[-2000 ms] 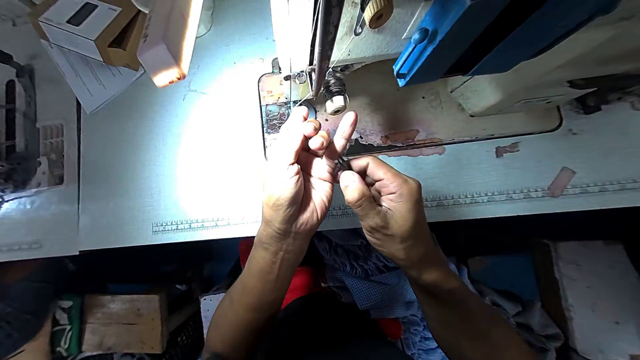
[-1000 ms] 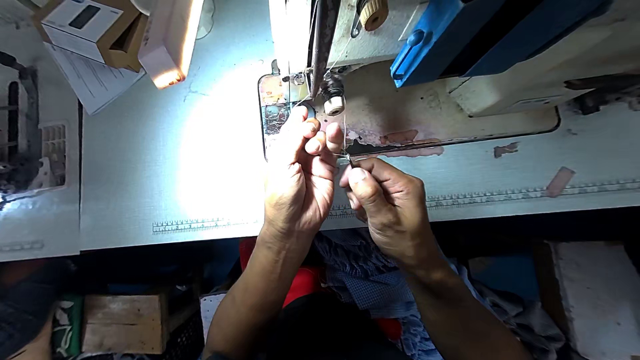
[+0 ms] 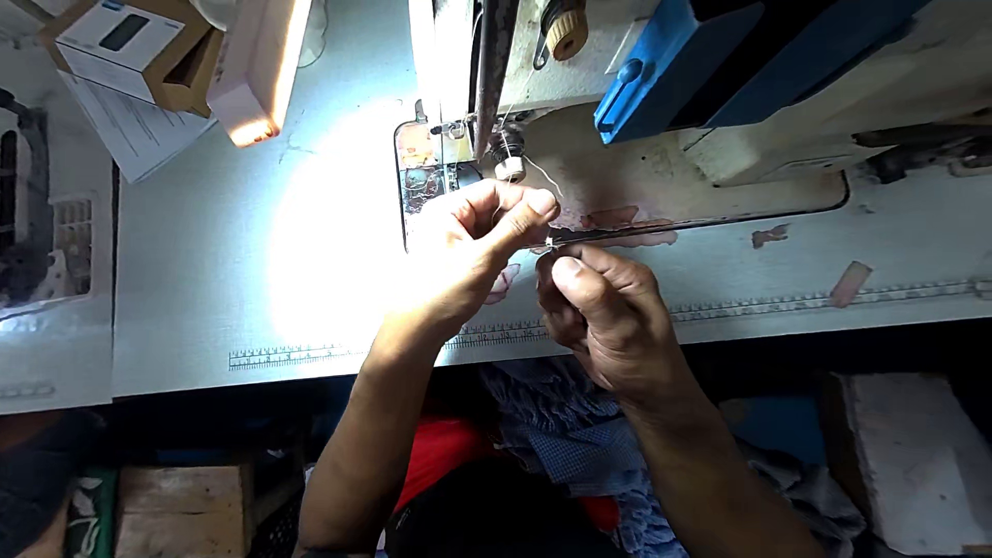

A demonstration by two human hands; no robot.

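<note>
My left hand (image 3: 484, 232) pinches a pale thread (image 3: 546, 177) between thumb and forefinger, just in front of the sewing machine's needle area. Its wrist is washed out by the bright lamp light. Close to its right, my right hand (image 3: 601, 302) has thumb and forefinger closed on a small item with a pale tip (image 3: 550, 242), too small to name. The hands do not clearly touch. Behind them stand the sewing machine's head with a dark metal bar (image 3: 496, 70), a round tension knob (image 3: 510, 167) and the worn machine bed (image 3: 697, 170).
A blue device (image 3: 682, 66) sits at the upper right. Cardboard box (image 3: 178, 74), papers (image 3: 132, 128) and a long pale box (image 3: 260, 62) lie at the upper left. A printed ruler (image 3: 287, 356) runs along the table's front edge. Blue cloth (image 3: 581, 442) hangs below that edge.
My left hand has turned from palm up with raised fingers to a thumb-and-forefinger pinch on the thread. My right hand stays close beside it, still pinching.
</note>
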